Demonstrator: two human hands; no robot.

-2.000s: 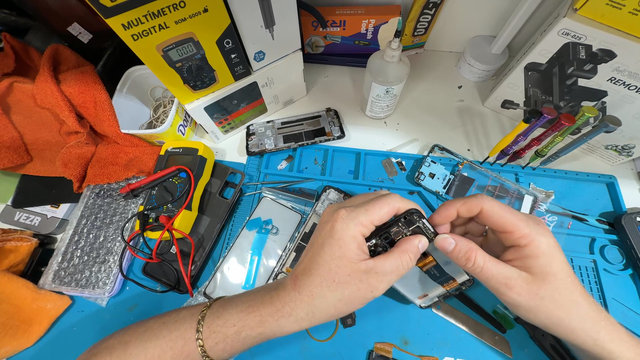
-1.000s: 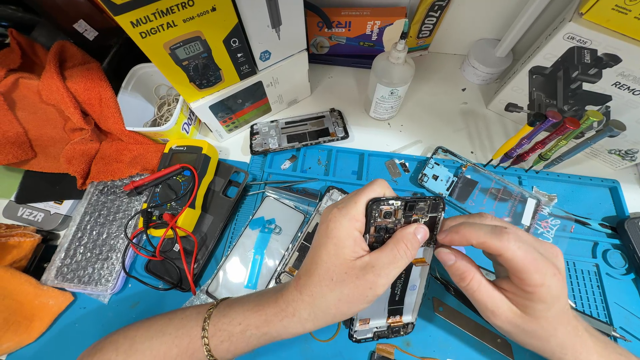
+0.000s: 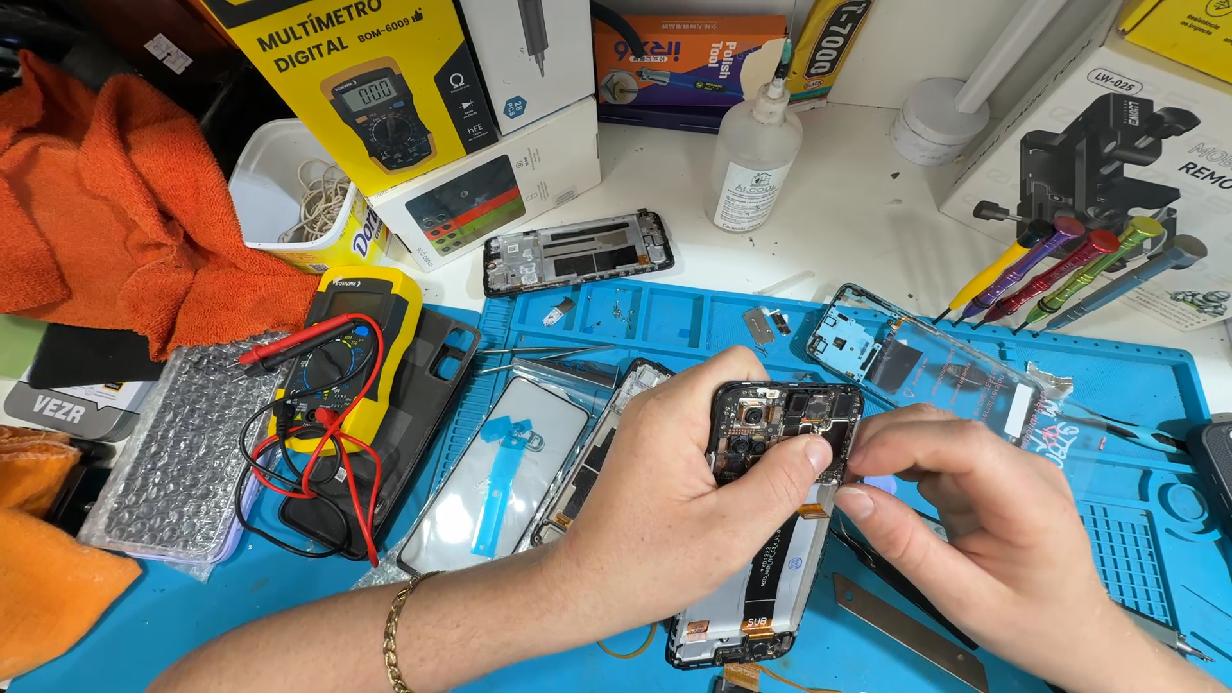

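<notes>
My left hand (image 3: 707,472) grips an opened smartphone (image 3: 784,568) by its upper end, the thumb pressing across the circuit board beside the camera modules (image 3: 754,414). The phone's battery, a dark flex cable and a lower board show below the thumb. Close to the phone's upper right edge is my right hand (image 3: 953,500), thumb and forefinger slightly apart with nothing visible between them. Left of the phone, a metal phone frame (image 3: 587,472) is partly hidden by my left hand. Beside it lies a screen panel (image 3: 500,472) with blue adhesive film.
A blue repair mat (image 3: 654,313) spans the bench. Around the hands are a clear back cover (image 3: 924,366), a metal blade (image 3: 910,635), a yellow multimeter (image 3: 356,356) with leads, another phone frame (image 3: 577,252), a bottle (image 3: 756,164) and several precision screwdrivers (image 3: 1049,274).
Two seconds ago the phone was tilted, its top edge toward the camera; now its inner face shows. My right thumb and forefinger have moved from touching its corner to slightly apart beside it.
</notes>
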